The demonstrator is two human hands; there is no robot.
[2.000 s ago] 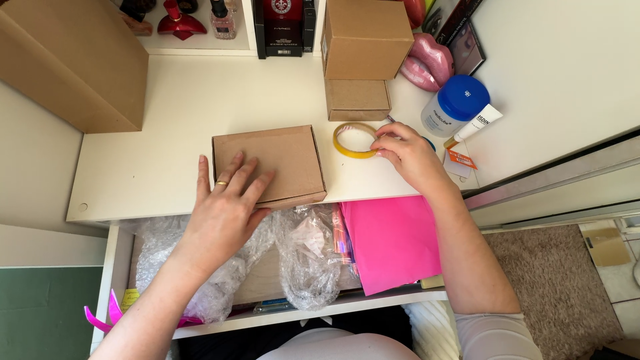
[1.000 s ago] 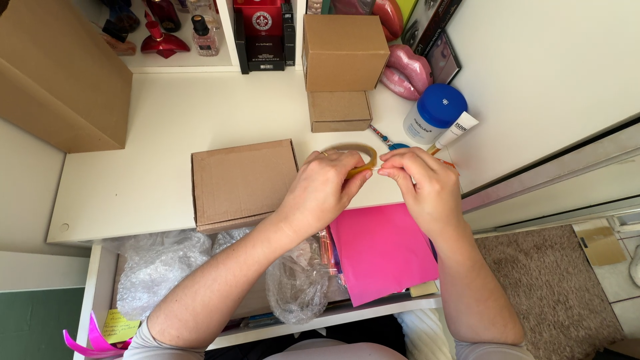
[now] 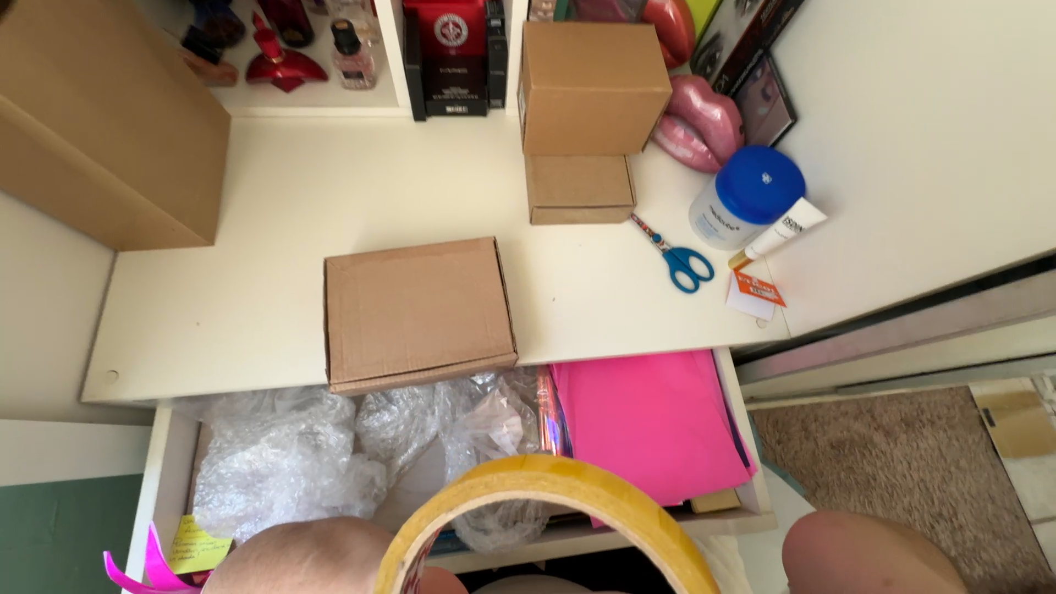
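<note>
A roll of yellow adhesive tape [image 3: 561,478] is very near the camera at the bottom centre. My left hand [image 3: 305,557] shows partly at the lower edge beside the roll's left side, its fingers mostly out of view. What shows of my right side is a blurred, rounded piece of skin [image 3: 866,553] at the lower right, apart from the tape; its fingers are hidden. A closed flat cardboard box [image 3: 421,313] lies on the white desktop [image 3: 272,198], its near edge over the open drawer. Scissors with blue handles [image 3: 685,266] lie at the right.
The open drawer [image 3: 169,462] holds bubble wrap [image 3: 280,470] and pink sheets [image 3: 652,421]. Two cardboard boxes, one larger [image 3: 594,91] and one smaller [image 3: 577,190], stand behind, near a blue-lidded jar [image 3: 742,198] and a white tube [image 3: 784,233]. A tall cardboard box [image 3: 107,124] stands left.
The tape roll was on the desktop under my right hand, then lifted between both hands; now it is close to the camera. My left hand has left the flat box. The scissors are uncovered.
</note>
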